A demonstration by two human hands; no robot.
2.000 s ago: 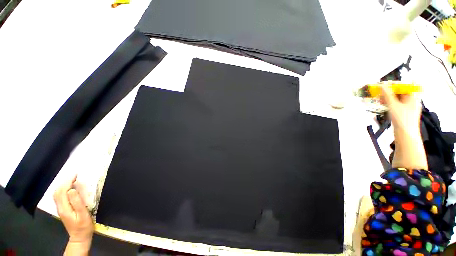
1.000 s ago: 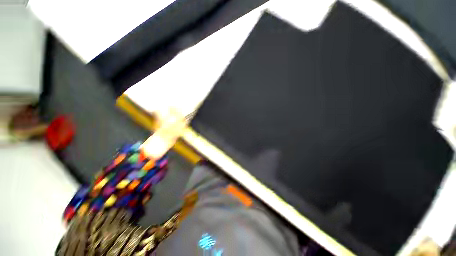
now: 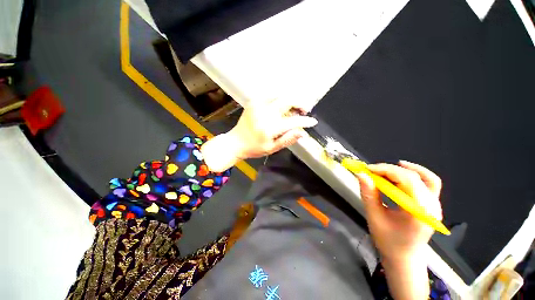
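The large black cut panel [image 3: 422, 105] lies on the white-topped table [image 3: 264, 64], its near edge along the table's edge. My right hand [image 3: 405, 205] is closed on the yellow handle of the glue brush [image 3: 399, 196]. The brush's pale, messy bristles touch the panel's near edge strip. My left hand [image 3: 264, 132] is at the panel's near left corner, fingers extended on the edge. Whether its fingertips pinch the panel is hard to tell.
A long black strip [image 3: 211, 23] lies at the upper left of the table. An amber and whitish glue container [image 3: 501, 286] is at the lower right. A red object [image 3: 42, 109] is at far left, beyond the grey floor with its yellow line. The grey apron [image 3: 293, 252] is below the table edge.
The view has swung left and down since the oldest frame. My right hand has brought the brush from the table's right side to the panel's near edge. My left hand is now at the corner.
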